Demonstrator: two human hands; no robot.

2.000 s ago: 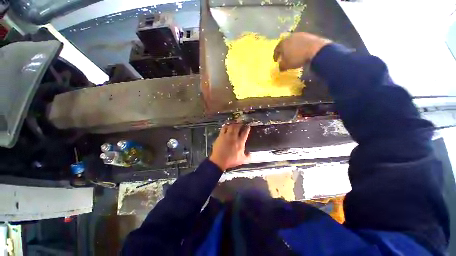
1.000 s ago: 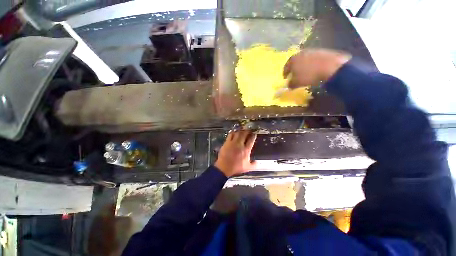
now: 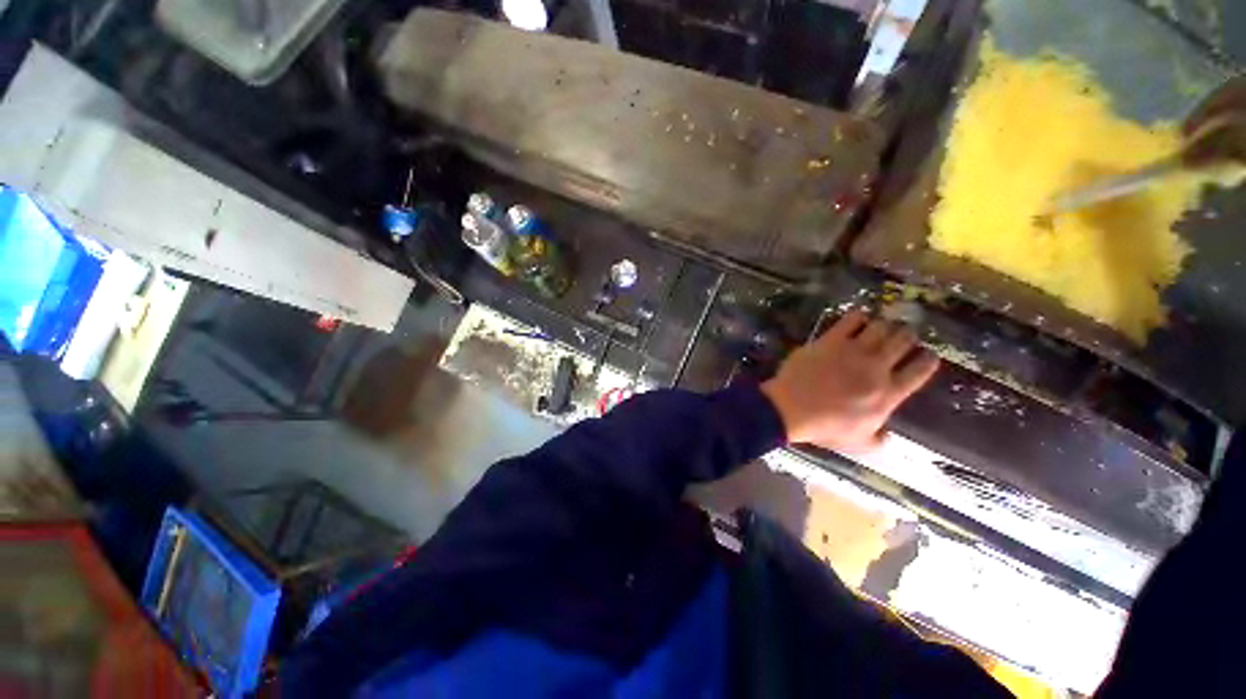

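Note:
Bright yellow granules [image 3: 1045, 171] lie in a loose heap in the open grey hopper [image 3: 902, 225] at the upper right. My right hand [image 3: 1219, 134] is blurred and partly cut off by the right edge. It grips a pale, thin, stick-like tool [image 3: 1127, 183], whose far end touches the granules. What the tool is, I cannot tell. My left hand [image 3: 850, 382] rests palm down with fingers apart on the machine top just below the hopper's edge. It holds nothing.
Several small bottles [image 3: 513, 243] stand in a dark recess left of my left hand. A long grey-brown machine cover [image 3: 629, 137] runs beside the hopper. A blue crate [image 3: 212, 601] is at the lower left, and a blue tray [image 3: 41, 266] at the left edge.
The view has turned and shifted left, so the hopper now sits at the upper right and the blue crate and tray show. My left hand still rests below the hopper. The pale tool shows more clearly.

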